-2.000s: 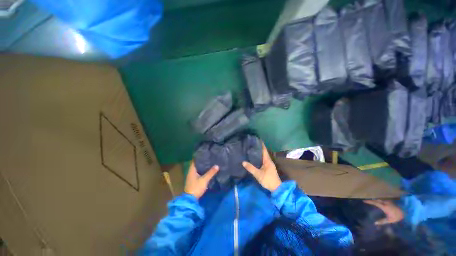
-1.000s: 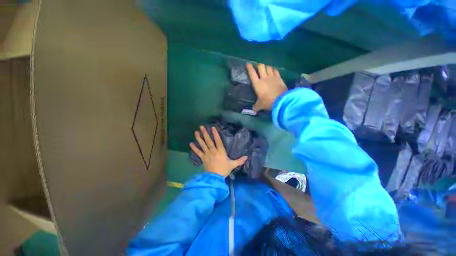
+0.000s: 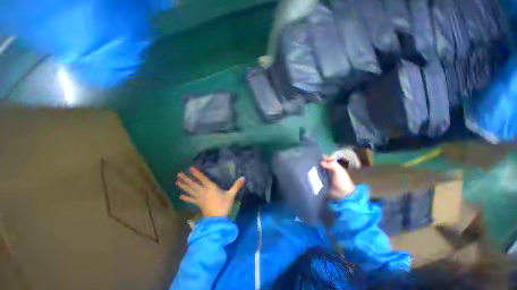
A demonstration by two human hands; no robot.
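Note:
Several dark wrapped packets (image 3: 231,167) lie side by side at the bench edge in front of my body. My left hand (image 3: 208,193) rests against their near left side with its fingers spread. My right hand (image 3: 339,178) grips the right edge of a dark packet with a white label (image 3: 300,175), held upright just right of that row; it is blurred. A flat dark grey packet (image 3: 210,112) lies alone on the green bench (image 3: 164,144) beyond the row.
A large packet stack (image 3: 363,45) in rows fills the upper right. A big brown carton panel (image 3: 62,187) stands at left. An open carton (image 3: 448,195) with dark packets inside is at lower right. Blue plastic (image 3: 85,34) hangs at upper left; more blue material is at the right edge.
My right hand has come back from the far packets to the near right and now holds a labelled packet. My left hand stays at the near row, slightly further left in view.

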